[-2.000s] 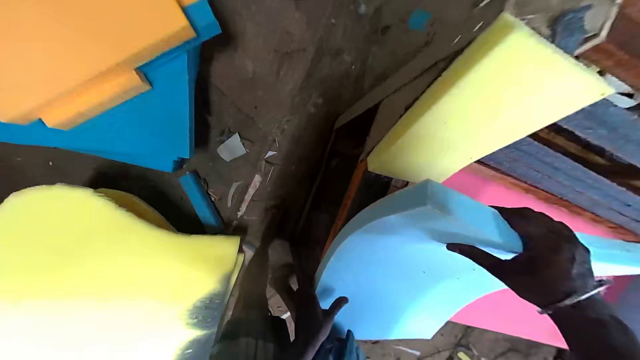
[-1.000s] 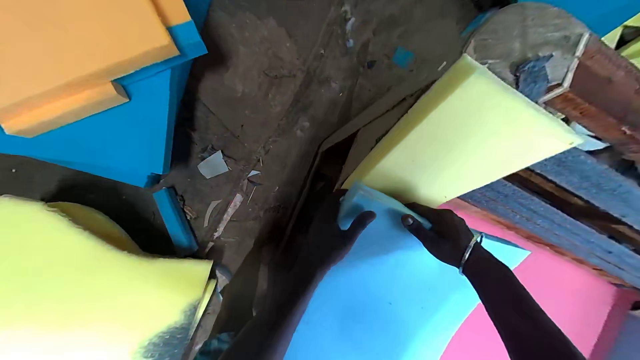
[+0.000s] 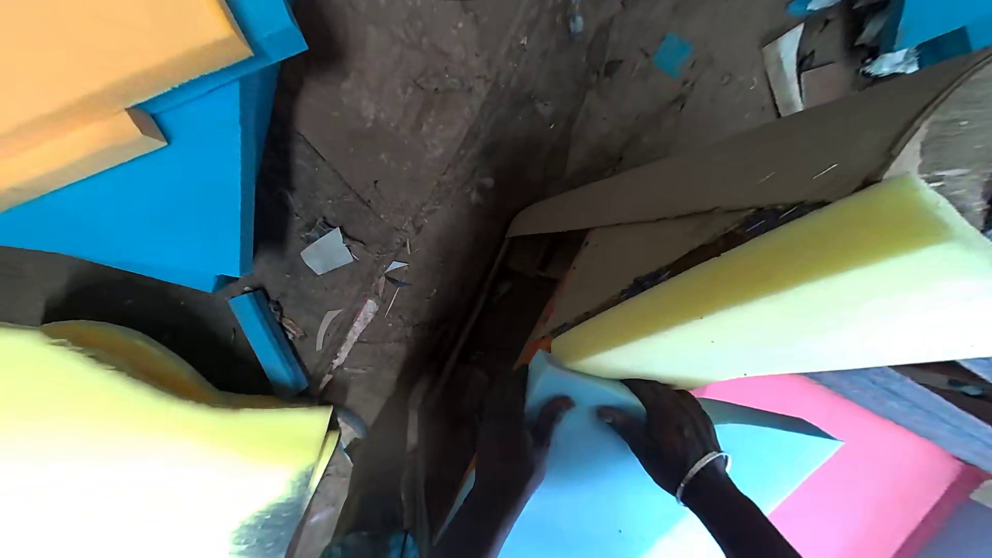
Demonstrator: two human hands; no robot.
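A light blue foam sheet [image 3: 597, 496] lies over a pink foam sheet [image 3: 868, 465] at the lower right. My left hand [image 3: 515, 434] grips its upper left edge, the thumb on top and the fingers hidden in shadow. With my right hand [image 3: 670, 434], a band at the wrist, I pinch the same edge a little further right, thumb on the face. Between the two thumbs the foam bends. Just above my hands, a thick yellow foam piece [image 3: 806, 310] rests over a frame with wooden and board parts [image 3: 651, 271].
Orange foam [image 3: 101, 70] is stacked on blue foam [image 3: 178, 186] at the upper left. A large yellow foam sheet [image 3: 155, 457] covers the lower left, near a narrow blue foam strip [image 3: 267, 341]. Scraps [image 3: 327, 251] litter the floor. Blue-grey slats [image 3: 914, 411] run at the right.
Two seconds ago my right hand held the blue foam further right, apart from my left. Now both hands are close together at its upper left edge, and the foam's curved end has been turned.
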